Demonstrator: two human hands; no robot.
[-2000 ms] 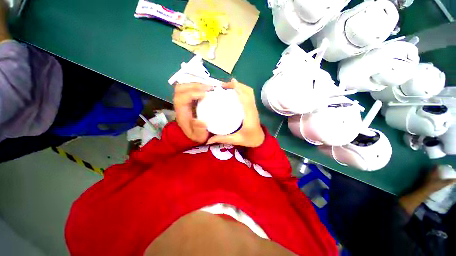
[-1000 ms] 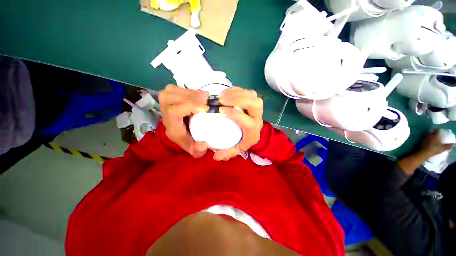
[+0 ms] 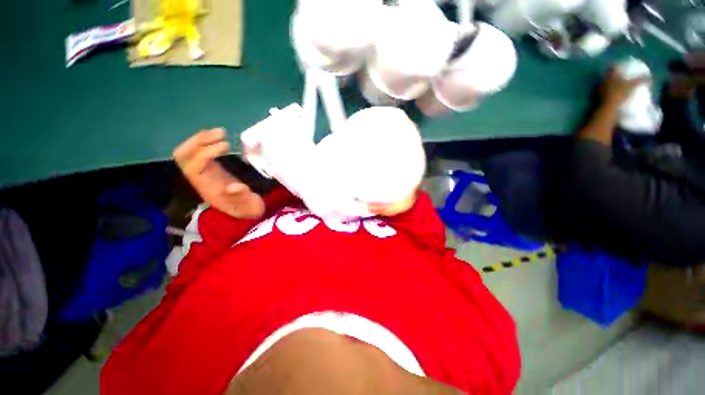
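Note:
A white camera unit (image 3: 348, 166) is held over the lap, its bracket end up and to the left and its rounded end to the right. Two slim white antennas (image 3: 323, 100) point up from it. My right hand (image 3: 398, 205) is mostly hidden behind the rounded end; only some fingers show under it, and it holds the unit. My left hand (image 3: 218, 176) is off the unit, to its left, with fingers apart and nothing in it. The picture is blurred, and the unit's details cannot be told.
Several white camera units (image 3: 402, 50) stand on the green bench (image 3: 85, 123). A cardboard sheet (image 3: 224, 35) bears a yellow lump (image 3: 178, 23), beside a glue tube (image 3: 100, 38). At right a person's dark sleeve (image 3: 618, 185) and hand show, near blue stools (image 3: 471, 204).
The view has swung to the right. My left hand has let go and moved left. The unit, held in both hands before, is now turned and raised, its antennas showing.

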